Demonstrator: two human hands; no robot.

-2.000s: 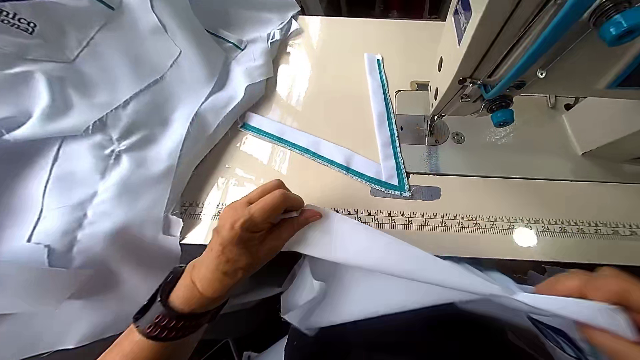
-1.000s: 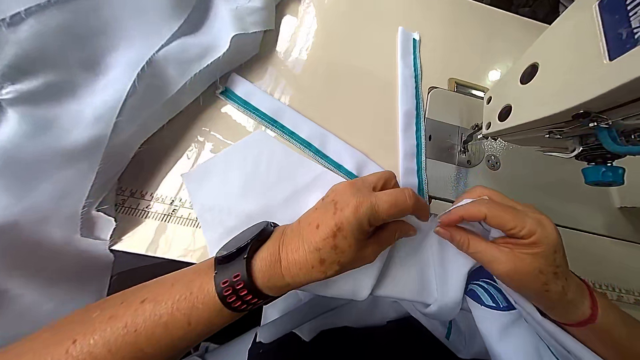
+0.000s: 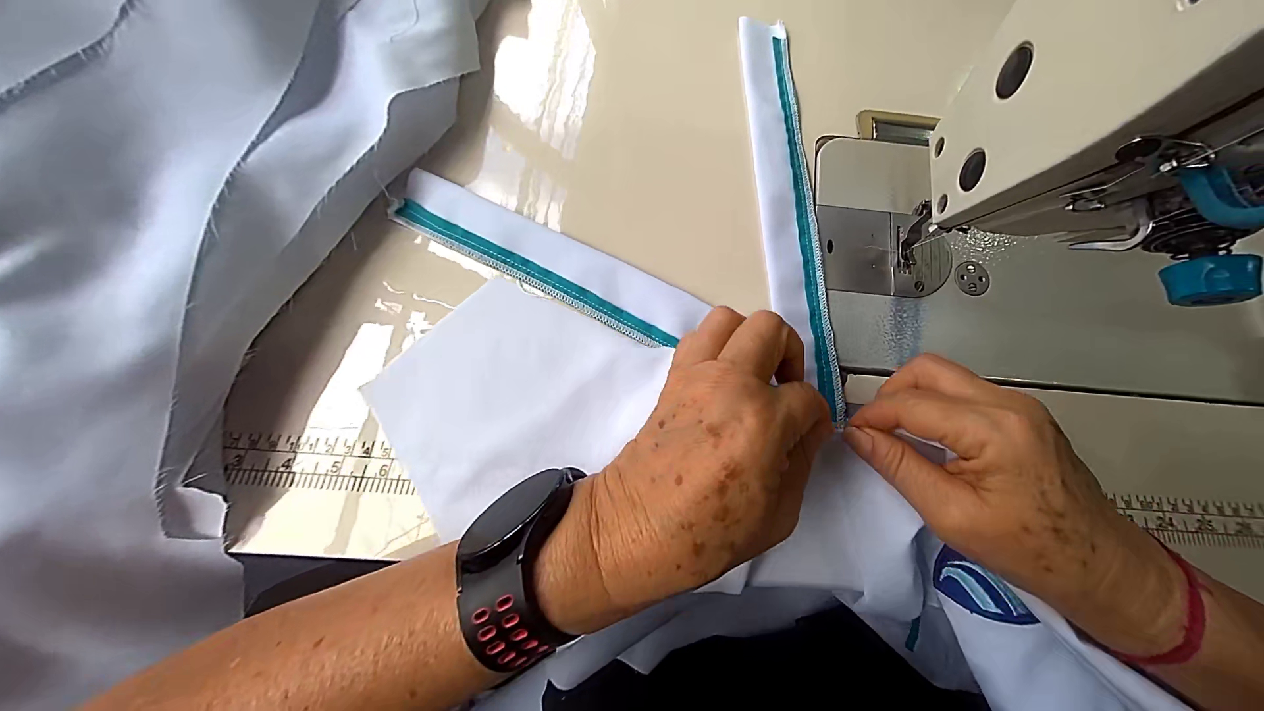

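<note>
A white V-shaped fabric band point(image 3: 612, 267) with teal piping and an overlocked edge lies on the sewing table, its point partly under my fingers. My left hand point(image 3: 731, 434), a dark watch on its wrist, pinches the band's lower corner together with the white garment point(image 3: 533, 385). Close at its right, my right hand point(image 3: 978, 454) pinches fabric at the same corner between thumb and forefinger. The garment spreads below both hands and hangs over the table's front edge; it bears a blue embroidered emblem point(image 3: 986, 587). The exact layering at the fingertips is hidden.
A sewing machine head point(image 3: 1076, 109) stands at the upper right, its needle plate point(image 3: 869, 247) just right of the band. Pieces of white fabric point(image 3: 118, 296) with frayed edges cover the left side. A printed ruler point(image 3: 316, 462) runs along the table's front.
Two seconds ago the garment was stretched between my hands below the band. My hands have since come together at the band's corner, with the garment against it. The view has shifted nearer.
</note>
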